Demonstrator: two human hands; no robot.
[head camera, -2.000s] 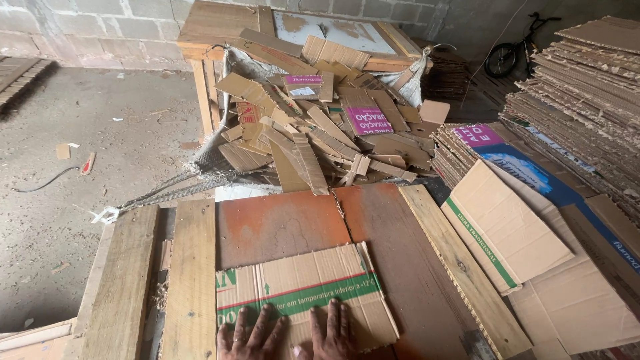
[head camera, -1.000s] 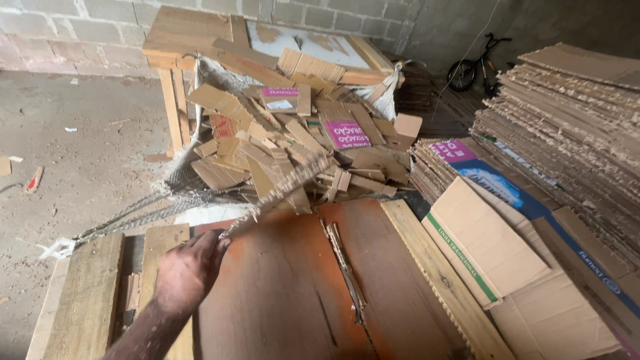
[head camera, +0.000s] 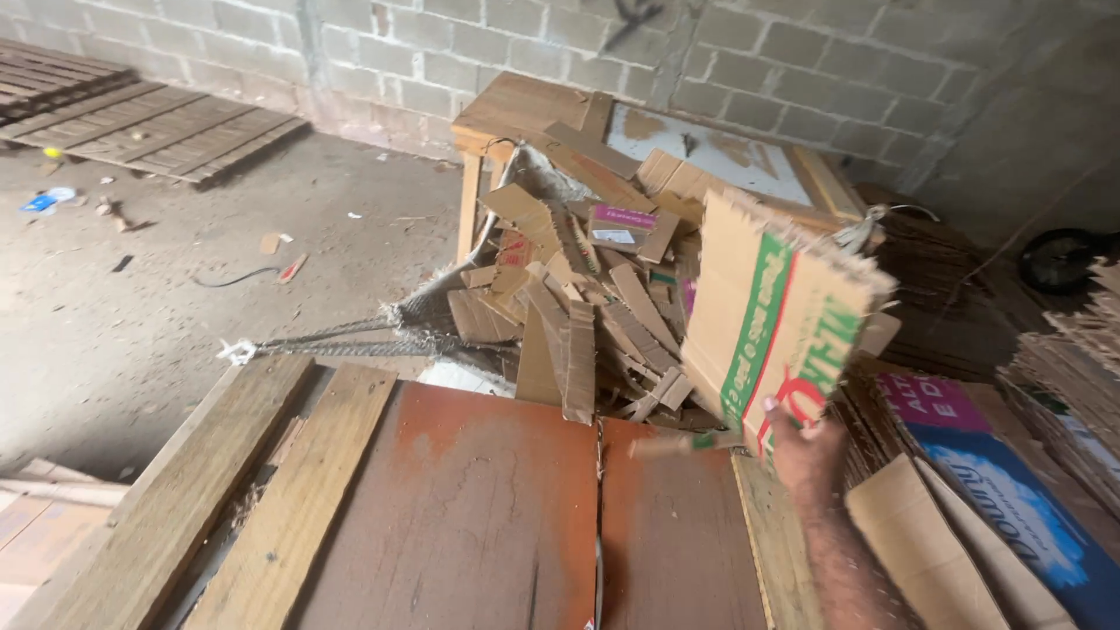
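Note:
My right hand grips the lower edge of a cardboard sheet with a green band and ragged edges. The sheet is held up over the right side of a heap of cardboard scraps, which fills a woven sack beyond the work table. A small blurred strip of cardboard is near the sheet's lower corner, at the table's far edge. Brown panels with orange stains form the table top, with wooden planks along the left. My left hand is out of view.
Cardboard stacks and a blue and purple printed carton stand at the right. A wooden bench is behind the heap. Pallets lie at the back left, with litter on the floor. The sack's cord reaches the table's left corner.
The left hand, raised with a scrap strip one second ago, has left view. The green-banded sheet, flat under both hands two seconds ago, is now raised in my right hand. The view has swung left.

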